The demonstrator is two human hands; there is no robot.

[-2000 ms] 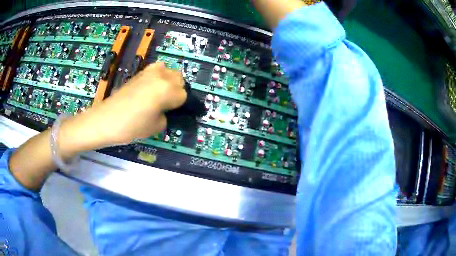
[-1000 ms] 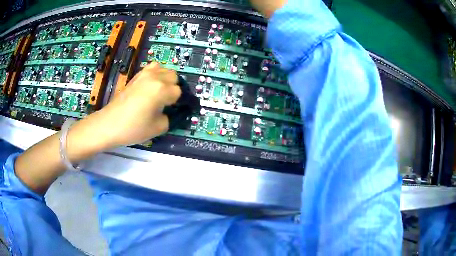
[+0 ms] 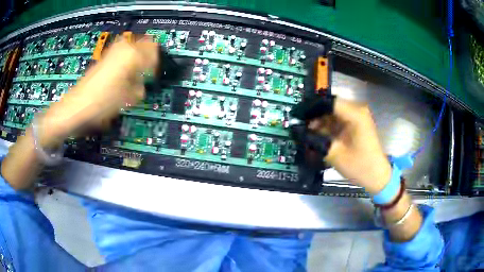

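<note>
A black carrier point(image 3: 241, 176) with print "320*240*5MM" holds green circuit boards point(image 3: 216, 73) in rows. Small red, white and silver parts stand on the boards. My left hand point(image 3: 119, 74) is over the carrier's left side, blurred, with black covers on its fingertips. My right hand point(image 3: 353, 141) is at the carrier's right edge, below the orange bar point(image 3: 321, 73), with black covers on its fingertips. The blur and the black covers hide whether either hand holds anything.
A second carrier with green boards point(image 3: 49, 68) lies at the left. A silver rail point(image 3: 212, 204) runs nearest my body. Right of the carrier is a gap with a pale patch point(image 3: 402, 139). A green mat point(image 3: 265, 11) lies beyond, and a blue cord point(image 3: 443, 101) hangs at the right.
My right hand has come back from beyond the top edge to the carrier's right edge. My left hand has moved up and left. The carriers appear further left in view.
</note>
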